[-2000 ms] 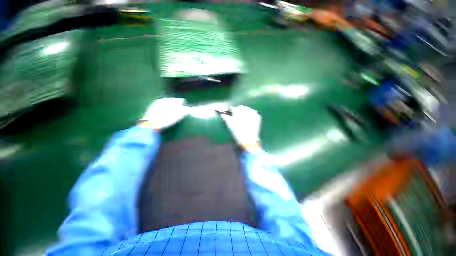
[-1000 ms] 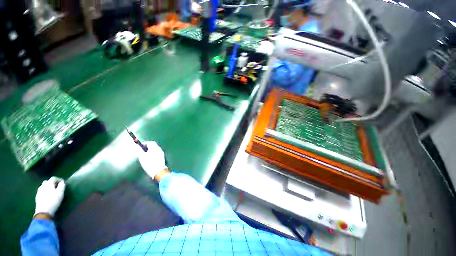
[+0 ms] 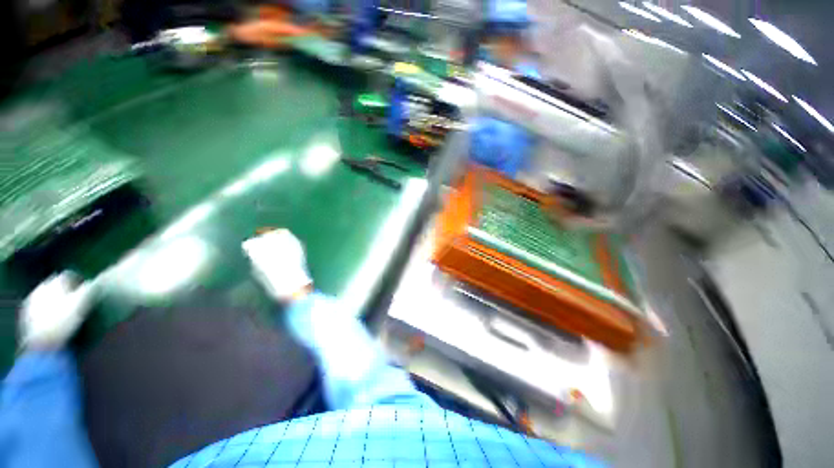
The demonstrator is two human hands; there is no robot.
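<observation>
My left hand (image 3: 55,311), in a white glove, is at the lower left beside the dark work mat (image 3: 197,384). It is blurred, and I cannot tell if its fingers are apart or closed. My right hand (image 3: 277,263), also gloved, is over the green bench beyond the mat's right side. Its fingers are curled, and a small reddish-brown part of the side cutters (image 3: 265,231) shows at the fingertips. The jaws cannot be made out. A green circuit board (image 3: 59,187) lies on a black base at the left, beyond my left hand.
An orange carrier (image 3: 530,279) holds a green board with a pale clamp bar (image 3: 539,263) across it, on a white machine stand to the right. Black-handled pliers (image 3: 375,170) lie near the bench edge by the tool box (image 3: 425,119). A person in blue is behind.
The view has swung right and is blurred. The board and mat from in front are now left. The hands have moved apart since the first frame. The cutters showed clearly one second ago.
</observation>
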